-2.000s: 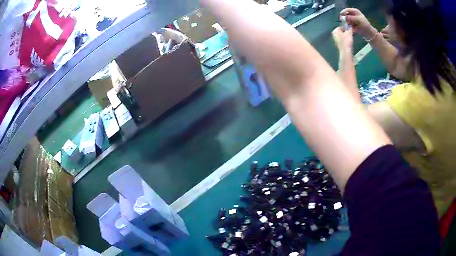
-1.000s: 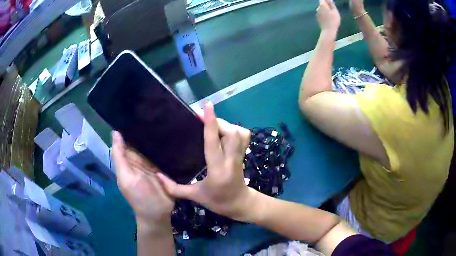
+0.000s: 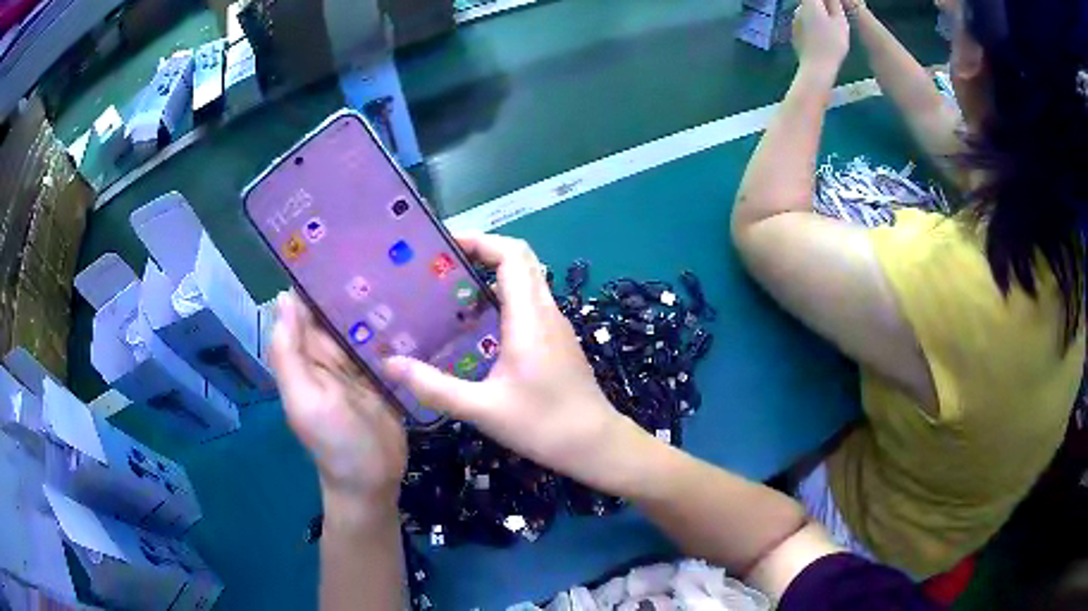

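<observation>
A smartphone (image 3: pixel 379 269) with a lit pink-purple screen showing app icons is held up above the bench, tilted to the left. My left hand (image 3: pixel 340 412) holds it from its lower left side. My right hand (image 3: pixel 531 370) is at its lower right side, with the thumb over the bottom of the screen. A heap of black charging cables (image 3: pixel 650 358) with silver plug ends lies below and behind my hands, partly hidden by them.
Open retail boxes (image 3: pixel 197 304) stand at the left, with more at the lower left (image 3: pixel 107 460). A green conveyor belt (image 3: pixel 573 90) runs beyond a pale edge strip (image 3: pixel 597 176). A person in yellow (image 3: pixel 972 382) sits at the right by white strips (image 3: pixel 877 191). Pale bundled material (image 3: pixel 656 591) lies at the bottom.
The phone's screen has gone from black to lit. Earlier my raised right arm crossed the view; both hands then came to the phone. A box on the belt has shifted left in view.
</observation>
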